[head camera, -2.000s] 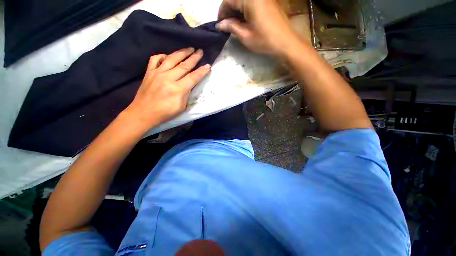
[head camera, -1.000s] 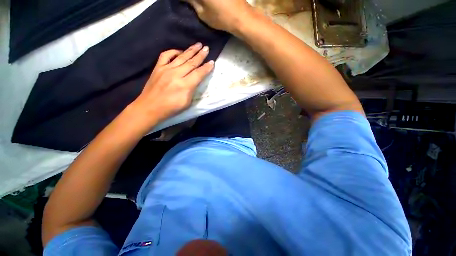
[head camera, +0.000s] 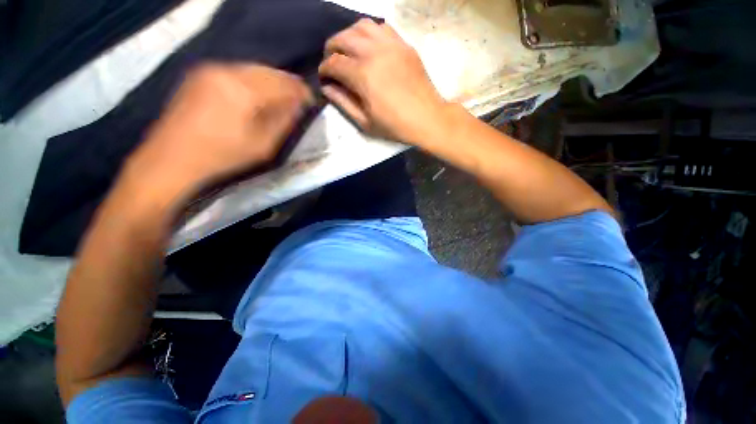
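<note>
A dark garment piece (head camera: 99, 166) lies lengthwise on the white-covered table (head camera: 365, 151), from the left up to the top middle. My left hand (head camera: 240, 116) is blurred over the piece's near edge, fingers curled near my right hand; whether it grips the cloth cannot be told. My right hand (head camera: 375, 79) is at the right end of the piece, its fingers bent and pinching the dark edge. The cloth under both hands is partly hidden.
A rusty metal iron rest (head camera: 572, 23) is at the table's upper right. Another dark piece or stack (head camera: 58, 41) lies at the upper left. Dark cloth hangs below the table's near edge, above a speckled floor (head camera: 456, 219). Dark items lie at the right.
My left hand has lifted from lying flat and curled, moving left. My right hand has come down and nearer to it along the piece's right end. The view has shifted slightly.
</note>
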